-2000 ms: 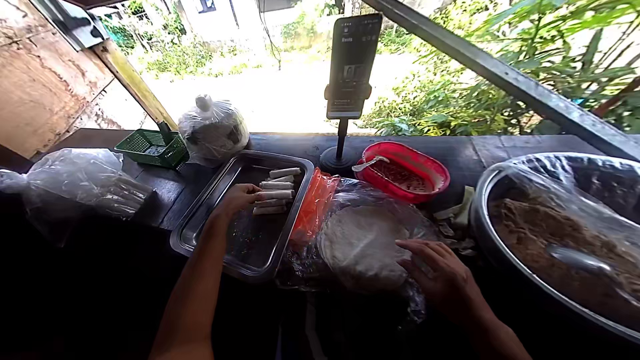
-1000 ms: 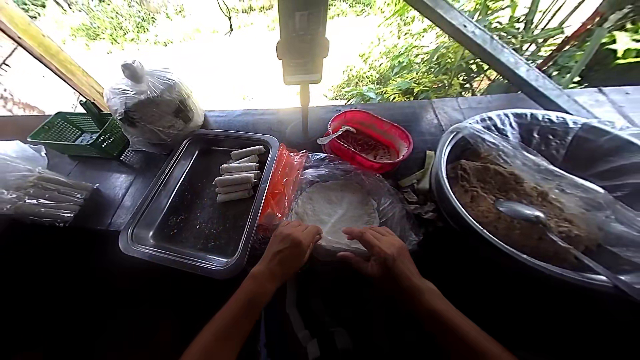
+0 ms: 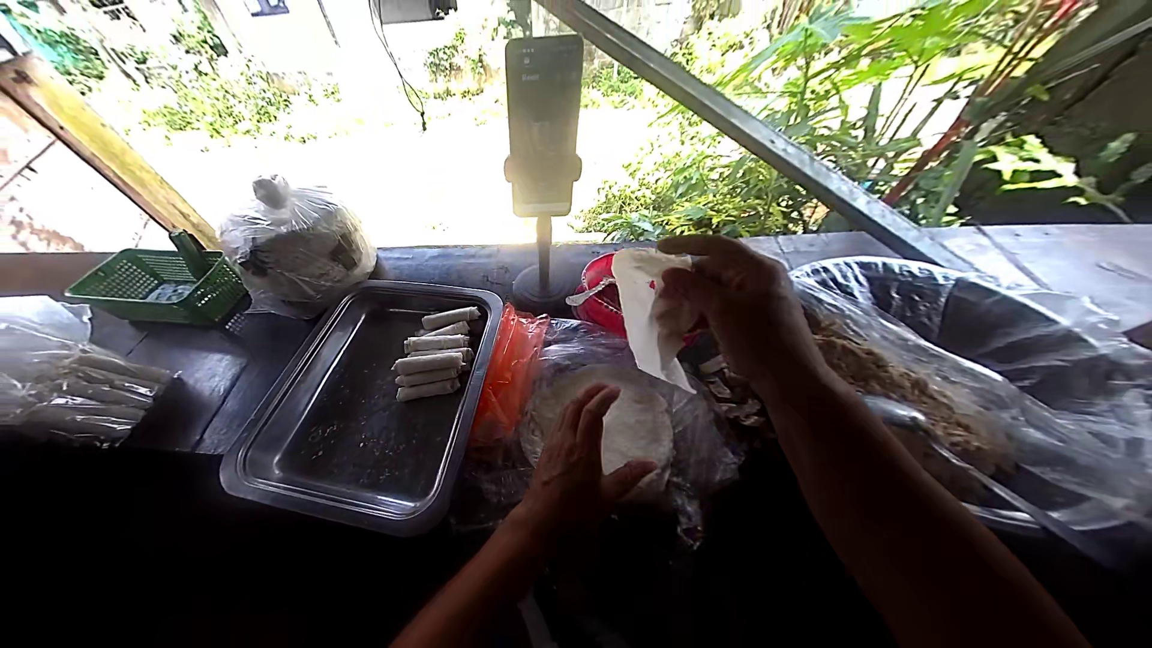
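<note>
A thin white wrapper sheet hangs from my right hand, pinched between thumb and fingers in front of the red plastic bowl. My left hand, fingers spread, is over the near left part of the round stack of wrappers, which lies on clear plastic; whether it touches the stack I cannot tell. Left of the stack, beside an orange plastic bag, several white rolls lie piled in the right part of a metal tray.
At the right stands a large basin of brown filling with a metal spoon and plastic film. A phone on a stand rises behind the stack. Further left are a green basket, a knotted plastic bag and bagged rolls.
A second ago both hands were at the near edge of the wrapper stack. My right hand has since risen away to the upper right with a wrapper in it. The view has tilted up.
</note>
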